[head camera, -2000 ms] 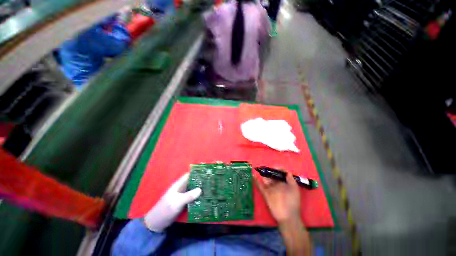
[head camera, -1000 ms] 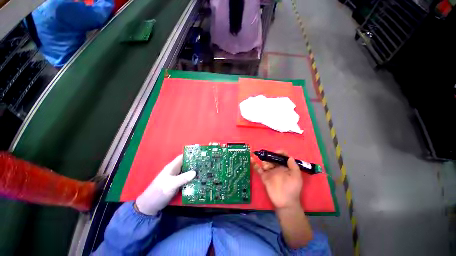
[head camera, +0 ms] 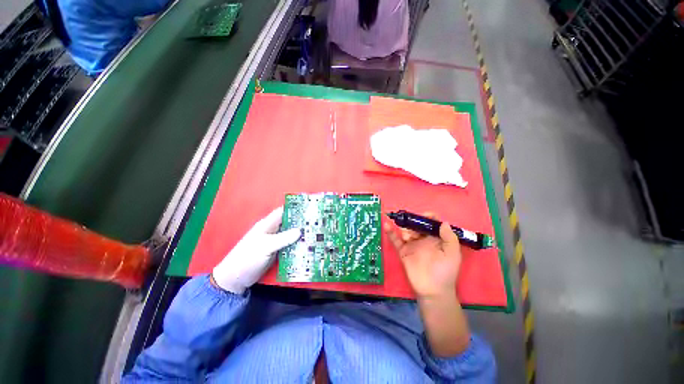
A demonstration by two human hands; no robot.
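Observation:
A green printed circuit board (head camera: 330, 244), dense with small parts, is at the front middle of the red work mat (head camera: 292, 150). My left hand (head camera: 253, 250), in a white glove, grips the board's left edge with the thumb on top; its fingers are hidden beneath. My right hand (head camera: 429, 259), bare, holds a black dispensing syringe (head camera: 431, 226) with a white label and green rear end. Its narrow tip points left, close to the board's upper right edge; I cannot see it touch.
A crumpled white cloth (head camera: 420, 152) lies on an orange-red pad (head camera: 390, 112). A thin pale sliver (head camera: 334, 132) lies on the mat. Left, the conveyor belt (head camera: 150, 112) carries another board (head camera: 216, 20), beside a red-wrapped post (head camera: 67, 240). Two people and a wheeled rack (head camera: 607, 37) are beyond.
The view has shifted, so mat, board and hands appear higher in the picture. My left hand still grips the board and my right hand still holds the syringe. The board on the belt appears farther up.

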